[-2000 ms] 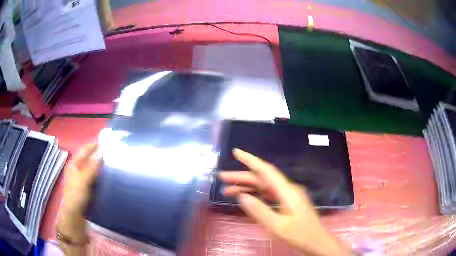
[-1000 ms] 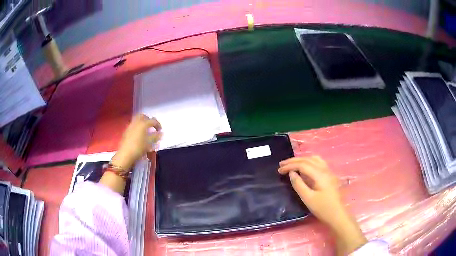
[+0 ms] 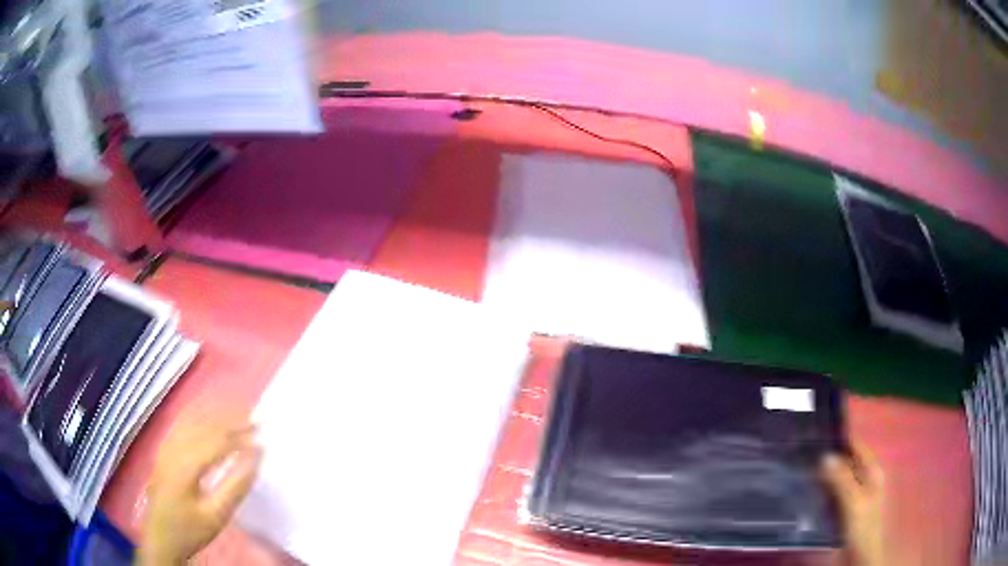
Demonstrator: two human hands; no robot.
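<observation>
A black glossy tablet (image 3: 691,442) with a small white label lies long side across, right of centre; thin striped edges show at its front. My right hand (image 3: 860,503), blurred, is at its right edge with the thumb over the top and the other fingers hidden; it appears to grip the edge. A plain white sheet (image 3: 387,409) lies tilted at left of centre; what is under it is hidden. My left hand (image 3: 205,486), blurred, is at the sheet's left edge with thumb and fingers curled; whether it pinches the sheet is unclear.
A spare sheet pile (image 3: 591,238) lies behind. Interleaved stacks stand at left (image 3: 116,376) and at the right edge (image 3: 989,442). A single unit (image 3: 901,260) lies on the green mat (image 3: 763,243). A printed page (image 3: 210,66) hangs upper left; a thin cable runs behind.
A white sheet now covers the place left of the tablet where a stack showed. My left hand has left the spare sheet pile. My right hand has moved onto the tablet's right edge. The view has shifted.
</observation>
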